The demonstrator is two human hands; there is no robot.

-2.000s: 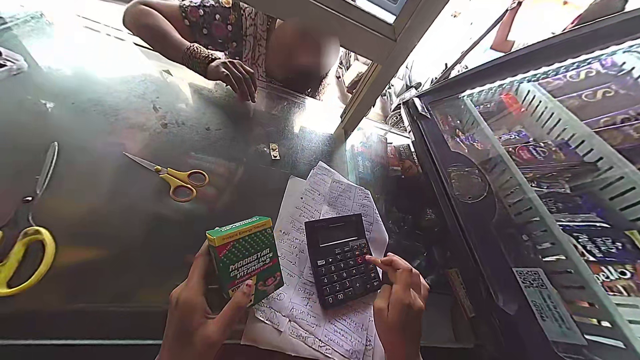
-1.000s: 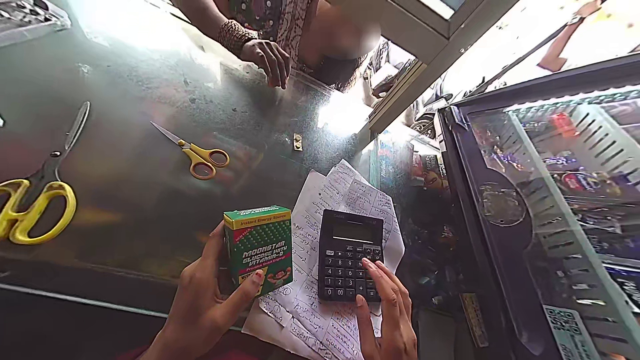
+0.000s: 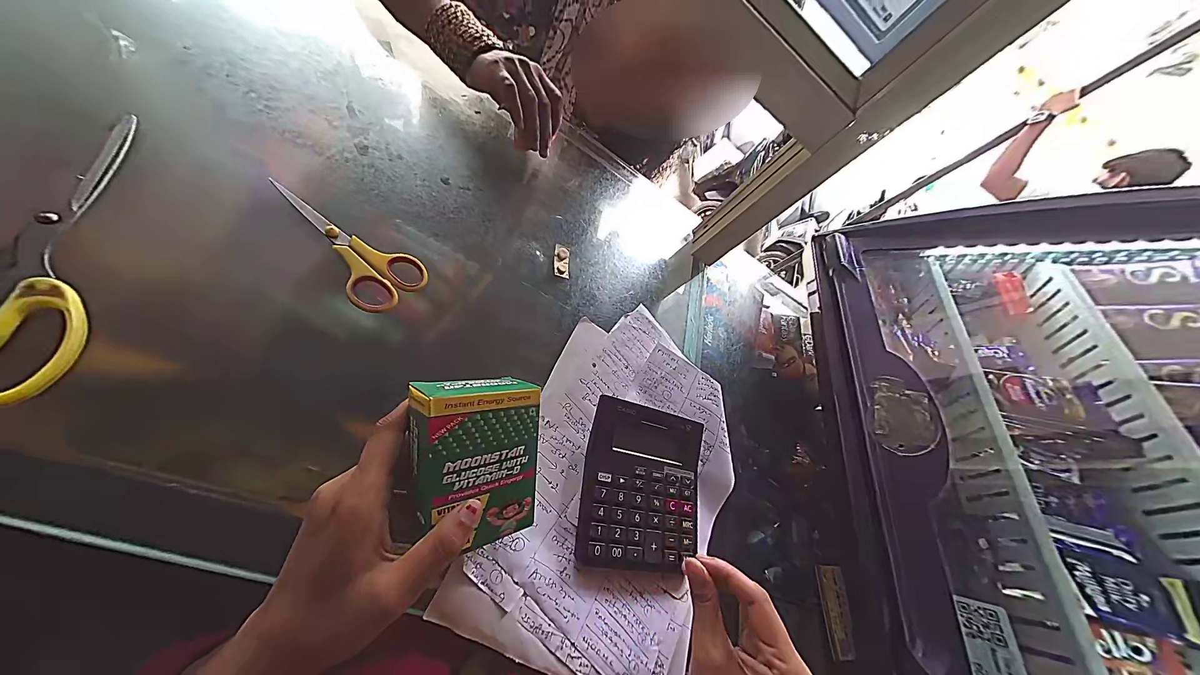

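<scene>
My left hand (image 3: 366,544) grips a green and yellow glucose powder box (image 3: 476,459), upright with its printed front toward me. Just right of the box, a black Casio desk calculator (image 3: 642,483) lies on handwritten paper sheets (image 3: 572,600). The thumb and a finger of my right hand (image 3: 736,609) are at the calculator's lower right corner; whether they pinch it cannot be told. Beyond the box, yellow-handled scissors (image 3: 361,258) lie on the glass counter. Larger scissors with a yellow handle (image 3: 56,309) are at the far left, partly cut off by the view's edge.
Across the glass counter (image 3: 216,375) rests another person's hand (image 3: 520,94). A small tan object (image 3: 561,262) lies near the middle. At right stands a dark-framed display case (image 3: 844,394) with packaged goods. A metal frame post (image 3: 787,159) rises at the counter's far edge.
My right hand has moved from the calculator's keys to its lower right corner. The box stays in my left hand.
</scene>
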